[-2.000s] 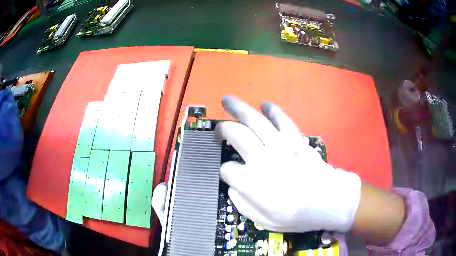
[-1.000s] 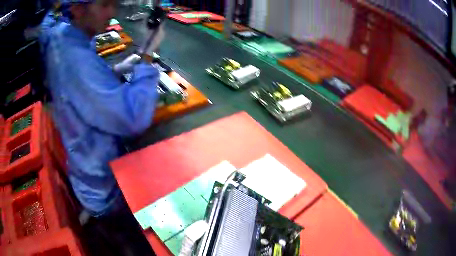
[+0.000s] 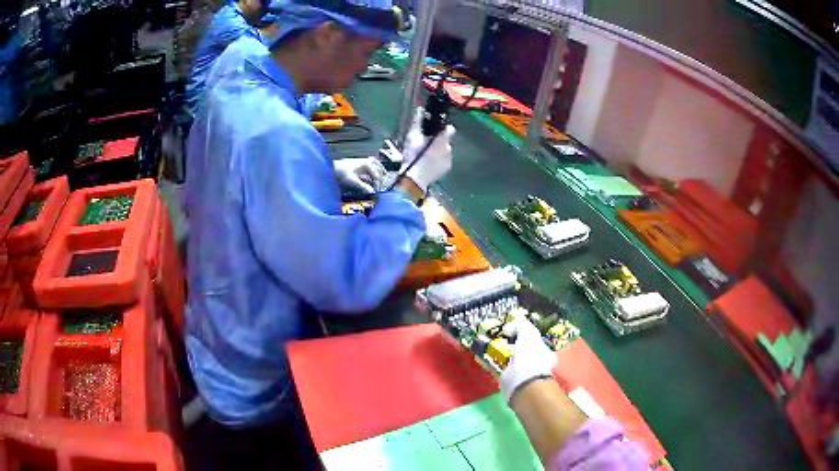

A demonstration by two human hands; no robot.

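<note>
A circuit board assembly with a white ribbed heatsink along its far side is at the far edge of the red mat, beside the neighbour's orange fixture. Its component face is up. My right hand, in a white glove, grips its near edge, with fingers over the yellow parts. Whether the board rests on the mat or is slightly raised is unclear. Pale green flat plates lie on the mat, cut off by the bottom edge. My left hand is out of view.
A person in a blue gown stands at the left, holding a dark corded tool over a board. Two boards lie on the green conveyor. Red foam trays are stacked at far left. A metal post stands beyond.
The view has swung left. The board has moved from over the green plates to the mat's far edge, turned with its heatsink away. My left hand has left the view; my right hand has entered.
</note>
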